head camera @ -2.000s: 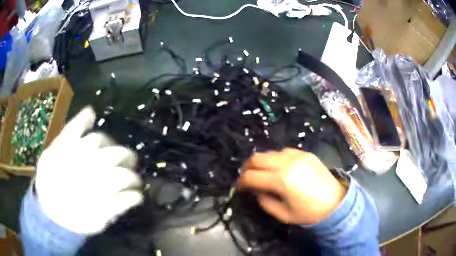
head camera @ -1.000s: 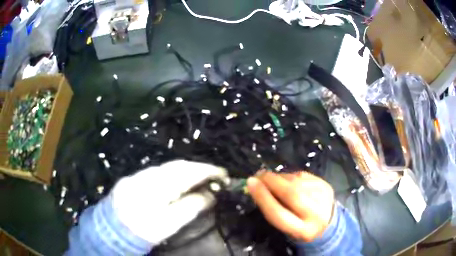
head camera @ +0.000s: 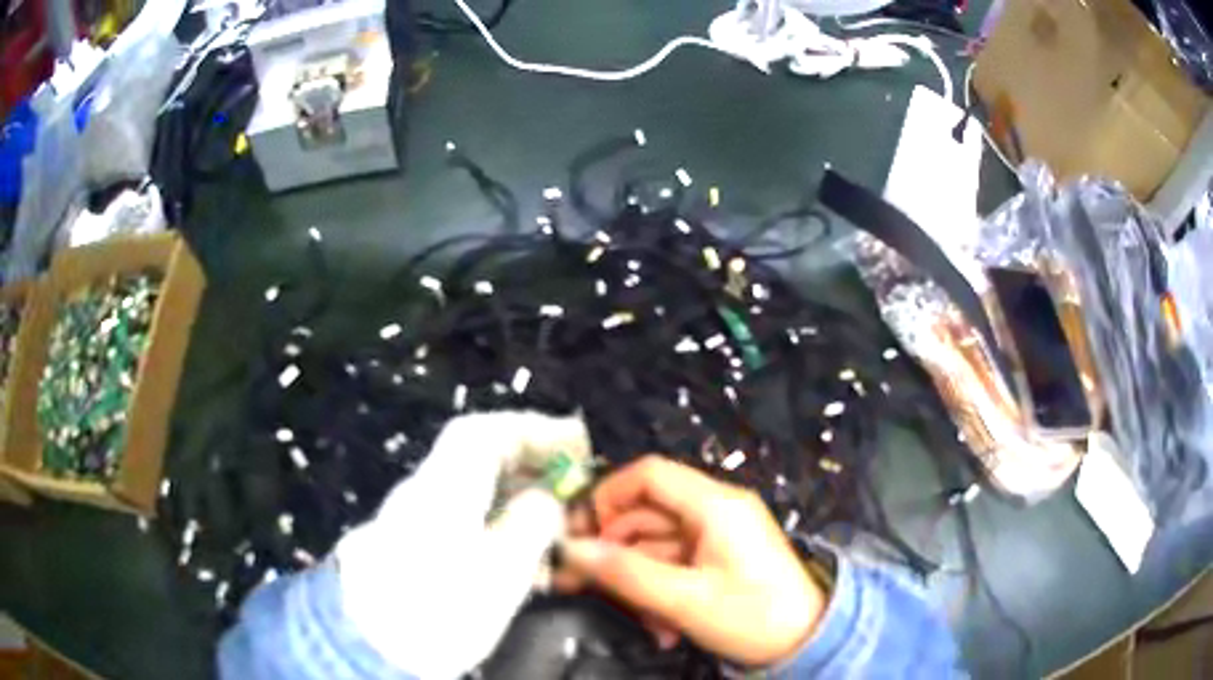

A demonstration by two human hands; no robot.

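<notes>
A large tangled heap of black cables (head camera: 599, 332) with small white and yellowish metal ends lies in front of me. My left hand (head camera: 459, 545), in a whitish glove, holds a small green circuit board (head camera: 564, 474) between thumb and fingers. My bare right hand (head camera: 698, 551) is close against it, fingertips pinched together near the board. What the right fingertips grip is too small and blurred to tell. Another green board (head camera: 741, 338) lies in the heap.
A cardboard box of boards (head camera: 170, 385) stands at left, a metal fixture (head camera: 323, 100) back left. At right are bagged copper-coloured wires (head camera: 978, 423), a black strip (head camera: 905, 239), a dark phone (head camera: 1038, 348) and plastic bags (head camera: 1131, 319). A white cord (head camera: 585, 71) crosses the back.
My gloved left hand came in from the left to meet the right. Since a second ago its fingers have turned upward, and the green board now shows in them. The right hand has shifted slightly left and down.
</notes>
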